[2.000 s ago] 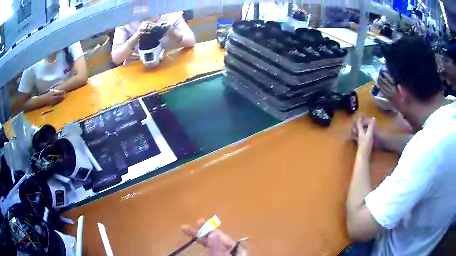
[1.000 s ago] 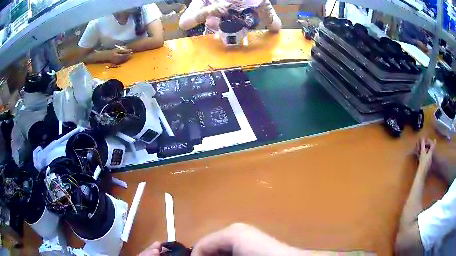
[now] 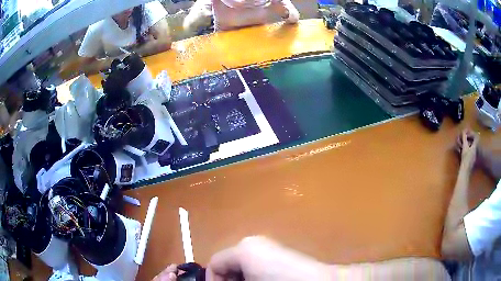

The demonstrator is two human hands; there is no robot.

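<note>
My left hand [image 3: 166,273] is mostly cut off by the bottom edge; its fingertips hold a small dark part [image 3: 191,271]. My right hand [image 3: 250,262] is slightly blurred and reaches in from the right, its fingers closed at the right side of the same part. The lower half of the part is out of the picture. A slim white antenna [image 3: 186,236] stands out just above the part; I cannot tell whether it is joined to it. A second white antenna [image 3: 146,230] lies beside the housings on the left.
White housings with wired black shells [image 3: 118,241] are piled at left. Printed black panels [image 3: 225,118] lie on a white sheet on the green strip [image 3: 324,110]. Stacked dark trays [image 3: 393,60] stand back right, near black units [image 3: 434,112]. A person's arms [image 3: 458,203] rest at right; two people sit across.
The person across no longer holds a housing, and one more unit shows at the back of the left pile. My hands remain together at the dark part; the white-and-yellow tip seen earlier is out of view.
</note>
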